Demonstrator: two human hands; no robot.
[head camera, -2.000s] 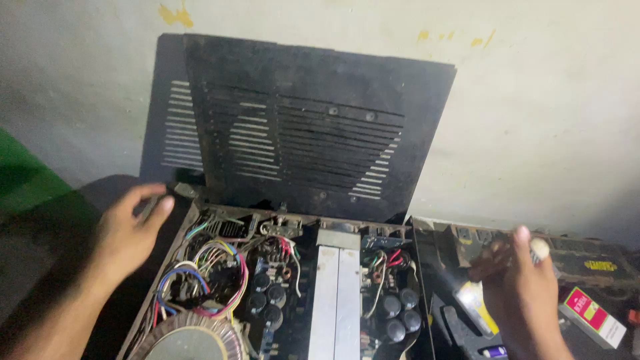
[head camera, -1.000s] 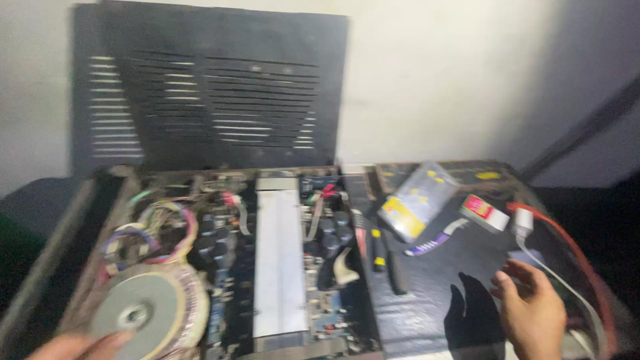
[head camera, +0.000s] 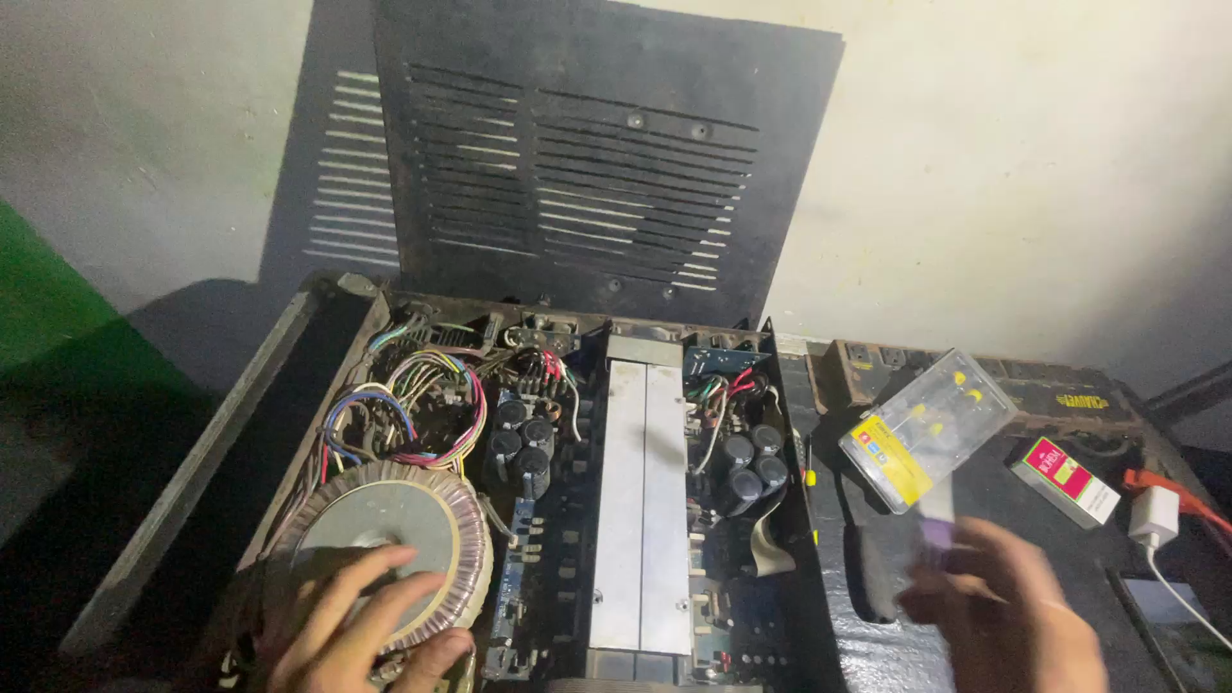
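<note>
An uncovered power amplifier chassis shows a toroidal transformer (head camera: 462, 549) at its left, coloured wire bundles (head camera: 414, 385) behind it, and a long metal heatsink cover (head camera: 640, 500) between rows of black capacitors (head camera: 520, 448). My left hand (head camera: 371, 626), fingers apart, is over the transformer's disc with nothing in its grip. To the right of the chassis, my right hand (head camera: 1006, 597) is blurred, with its fingers around a small purple and white item (head camera: 936, 534), seemingly a tube or marker. A clear plastic case with a yellow label (head camera: 929, 433) lies just beyond that hand.
A slotted black metal cover (head camera: 616, 164) leans on the wall behind the chassis. A black power strip unit (head camera: 1059, 395), a small pink and white box (head camera: 1064, 481), a white charger plug (head camera: 1153, 515) with cable and a phone (head camera: 1169, 611) are at the right. A metal rail (head camera: 192, 472) runs along the left.
My left hand has moved from the chassis's back left corner to the transformer. My right hand, apart from the purple item a second ago, now has its fingers around it.
</note>
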